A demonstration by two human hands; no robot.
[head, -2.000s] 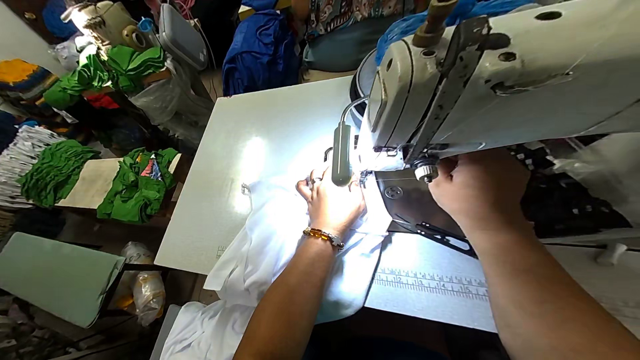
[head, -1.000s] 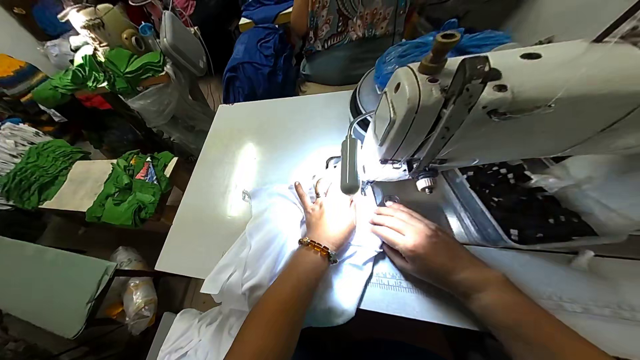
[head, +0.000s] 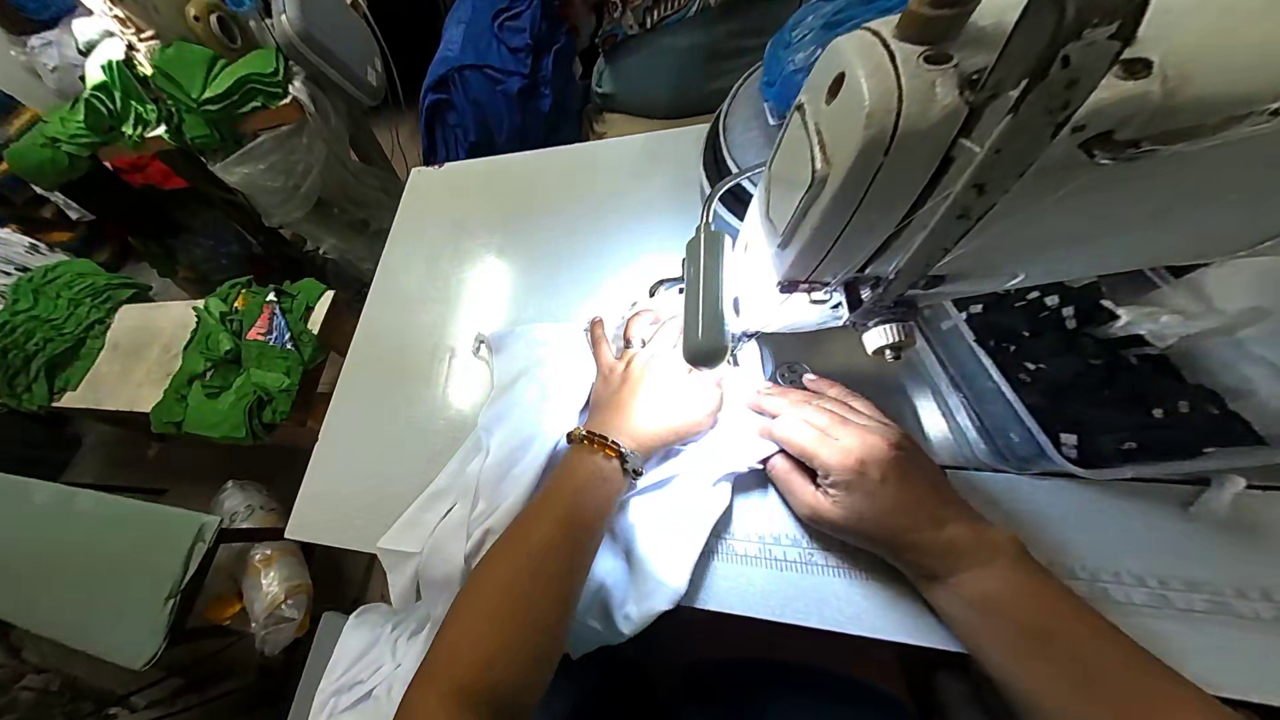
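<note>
White fabric lies across the sewing table and hangs over its front edge. Beside the needle area of the industrial sewing machine, my left hand presses on the cloth with its fingers spread; glare hides some fingertips. My right hand rests palm down at the cloth's right edge, fingers fairly straight, beside the metal plate. A small lamp on a bent stalk shines over the cloth and partly hides the needle area. A printed ruler scale runs along the table below my right hand.
Right of the machine bed, a tray holds small black pieces. Green cloth stacks lie on a board at the left, near a pale green stool top. A blue plastic bag sits behind the machine, and a person's clothing shows beyond the table.
My right hand was at the machine's hand-side parts two seconds ago and has come left and down to the cloth's edge. The tray of black pieces shows more fully than at first.
</note>
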